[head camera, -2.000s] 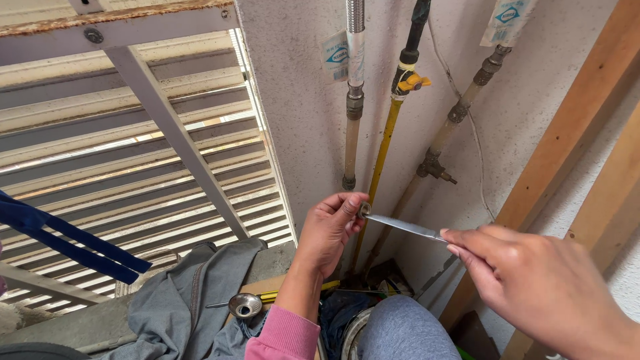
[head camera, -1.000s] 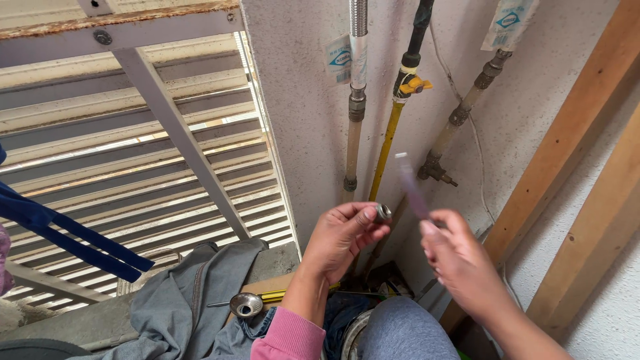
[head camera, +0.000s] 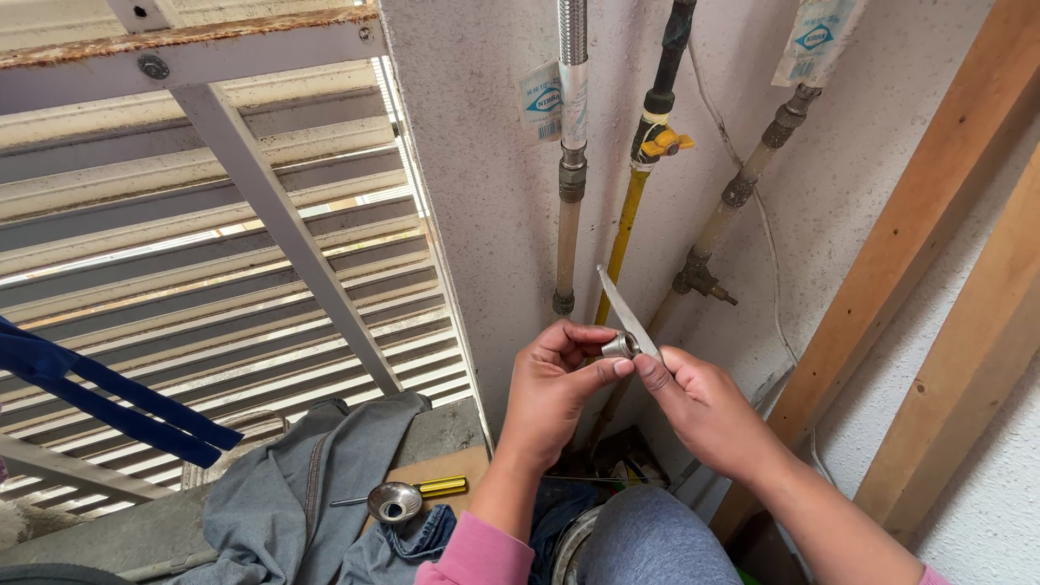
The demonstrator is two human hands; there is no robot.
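My left hand (head camera: 556, 386) pinches a small round metal fitting (head camera: 621, 345) between thumb and fingers, its open end turned to the right. In my right hand (head camera: 707, 402) is a knife-like metal blade (head camera: 624, 305), pointing up and left; its lower part lies against or just beside the fitting's rim. The fingers cover whatever handle it has. Below and left of my hands, a metal funnel-shaped cup (head camera: 395, 502) lies on a screwdriver with a yellow and black handle (head camera: 443, 485).
A braided hose (head camera: 573, 32), a yellow pipe (head camera: 624, 227) with a yellow valve handle (head camera: 668, 144) and a pipe with a side outlet (head camera: 699, 276) run down the wall. Wooden beams (head camera: 902, 244) stand right. A grey garment (head camera: 272, 487) lies on the ledge below the louvres.
The blade was at the fitting pointing left two seconds ago, was raised clear of it one second ago, and is back at the fitting's rim. My left hand has kept hold of the fitting.
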